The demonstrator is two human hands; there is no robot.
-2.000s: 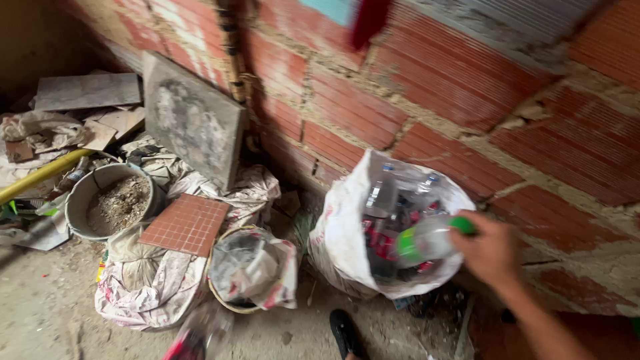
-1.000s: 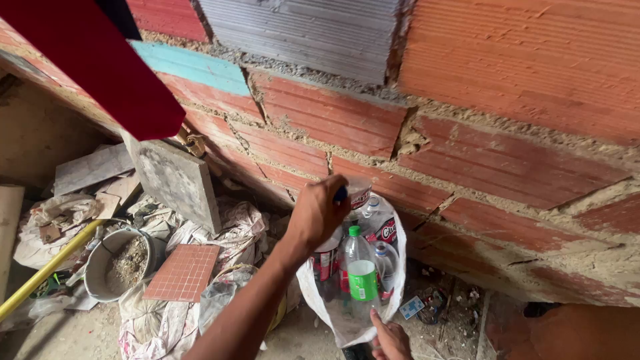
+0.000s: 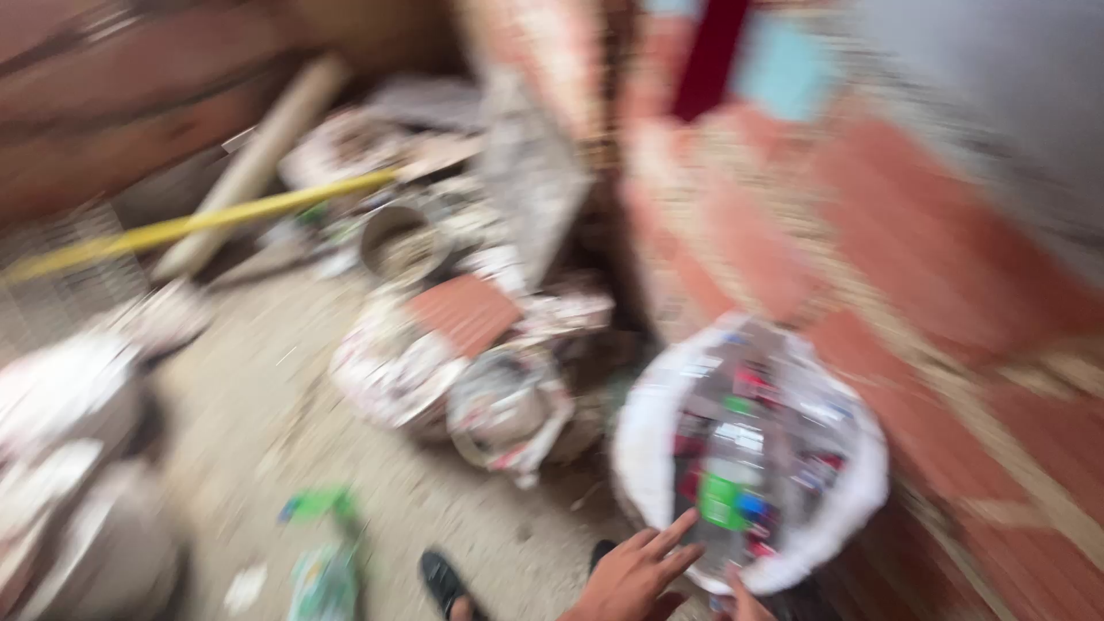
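A white woven sack (image 3: 642,440) stands against the brick wall, its mouth wide and full of clear plastic bottles. On top lies a clear bottle with a green label and green cap (image 3: 733,457); beside its label is a blue cap (image 3: 752,504). My left hand (image 3: 634,565) is at the sack's near left rim, fingers apart, close to the bottle's lower end. Only the fingers of my right hand (image 3: 746,599) show at the near rim, at the bottom edge; whether they grip anything is unclear. Motion blur hides detail.
Left of the sack are a bag-lined bucket (image 3: 509,414), a reddish tile (image 3: 466,312) and a bucket of rubble (image 3: 404,246). A yellow pole (image 3: 259,210) crosses the back left. Full white sacks (image 3: 78,457) and a green plastic bottle (image 3: 323,582) lie nearer.
My left hand has come down from above the sack's far side to its near left rim. The green-labelled bottle, held over the sack two seconds ago, lies among the others. The view has swung left.
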